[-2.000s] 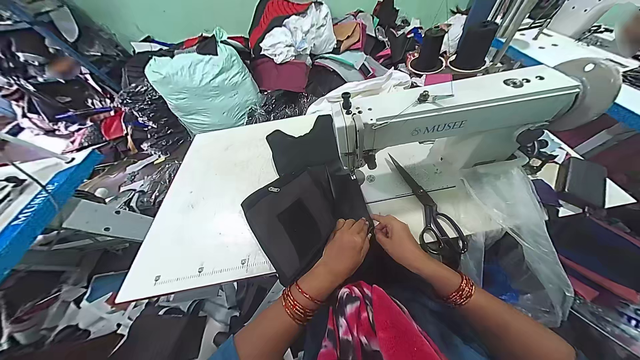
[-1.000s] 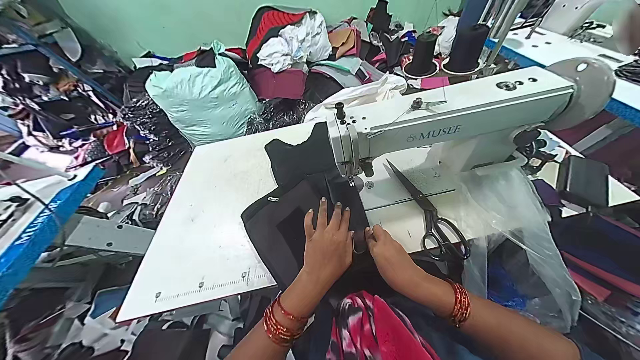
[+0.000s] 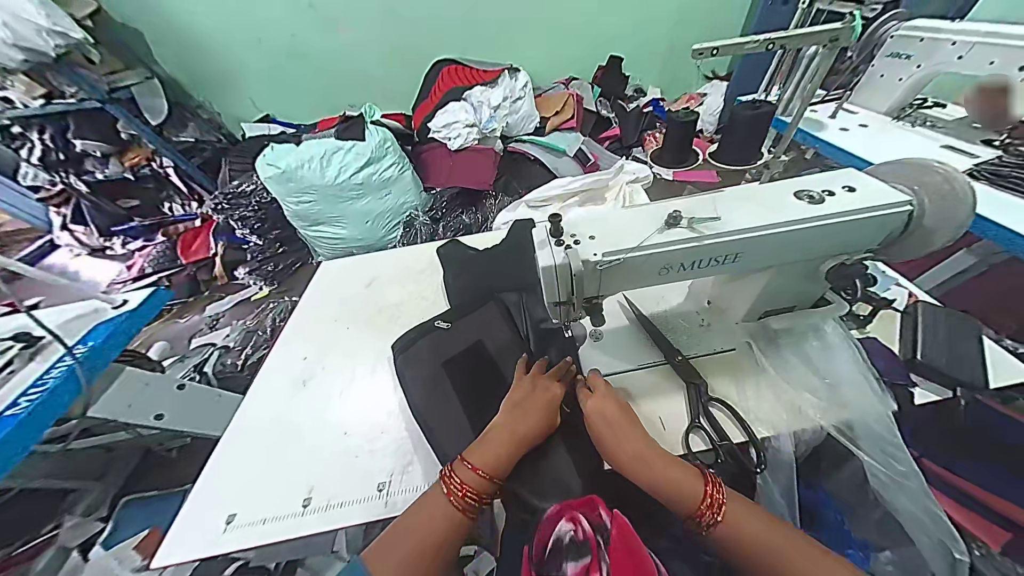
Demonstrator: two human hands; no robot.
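Black fabric [image 3: 424, 376] with a small metal zip pull lies on the white table beneath and left of the head of a Musee sewing machine [image 3: 720, 256]. Just in front of the needle area, my left hand [image 3: 534, 400] rests on the fabric with fingers bent. My right hand [image 3: 612, 416] pinches the fabric's right edge between thumb and fingers, close beside the left fingertips. A further black fabric part [image 3: 488, 268] extends behind, left of the machine head. Black-handled tailor's scissors [image 3: 692, 384] lie right of my right hand, blades slightly apart.
The white sewing table [image 3: 320, 400] bears a printed ruler scale along its front edge. A clear plastic sheet [image 3: 848, 392] drapes off the right side. Behind stand a stuffed pale green bag [image 3: 344, 188], heaped fabric and black thread cones [image 3: 742, 132]. Another sewing machine [image 3: 944, 60] is at back right.
My left hand, spread flat on the fabric one second ago, has its fingers drawn in beside the right fingertips near the needle area. The view has shifted somewhat.
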